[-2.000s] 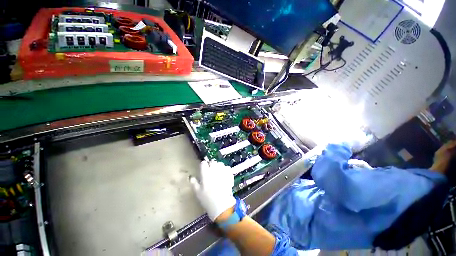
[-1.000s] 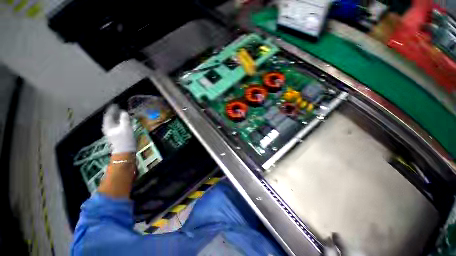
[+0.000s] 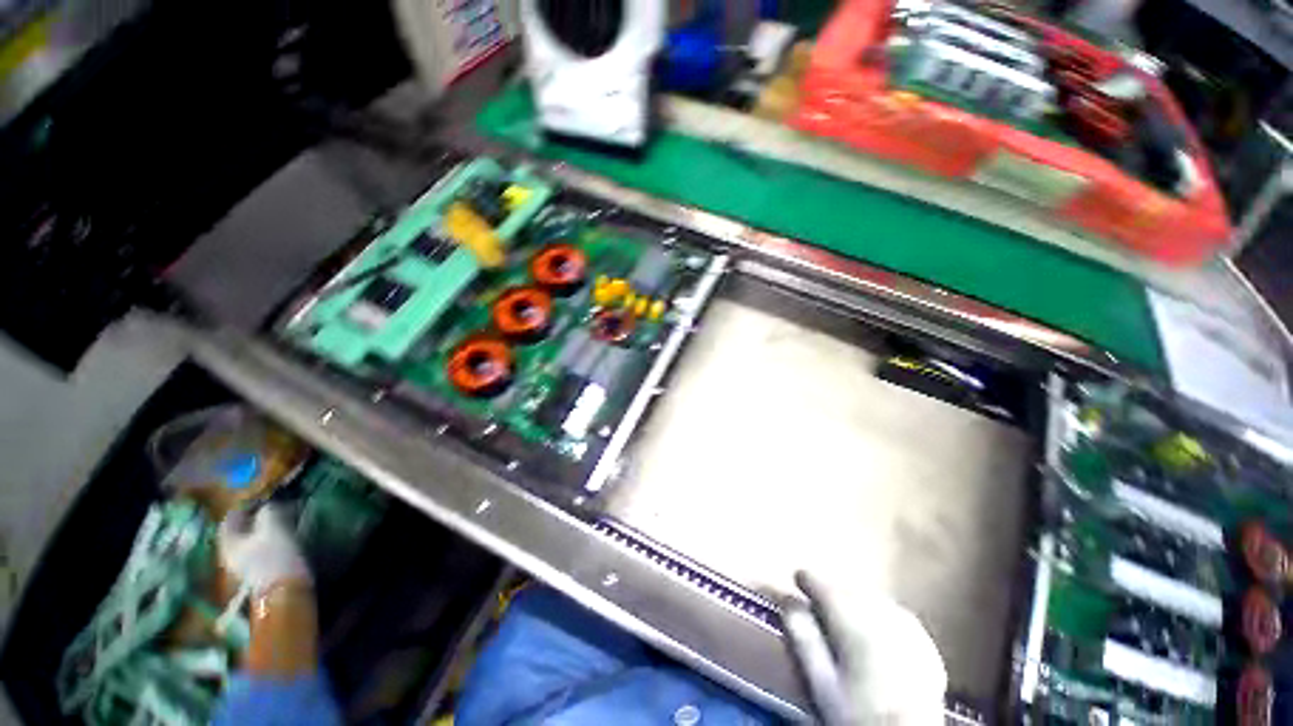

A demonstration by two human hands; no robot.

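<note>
My left hand, white-gloved and blurred, reaches into the dark bin at lower left, beside jumbled pale-green frames. Whether it grips one cannot be told. My right hand, also gloved, is at the inner edge of the near rail, low centre; its fingers point up, and its grip is unclear. A dark green circuit board lies in its pallet at left, with three orange-red copper rings. A pale-green frame covers its far-left end, with a yellow piece across it.
The near steel rail runs diagonally, chain inside. Another board with white strips is at right, cut off. A small black tray sits by the far rail. Behind are a green shelf, a white fan-like unit and a red-orange foam tray.
The view has swung from the right-hand board toward the bin, then slightly back right. My left hand is lower among the frames. My right hand is now in view at the near rail.
</note>
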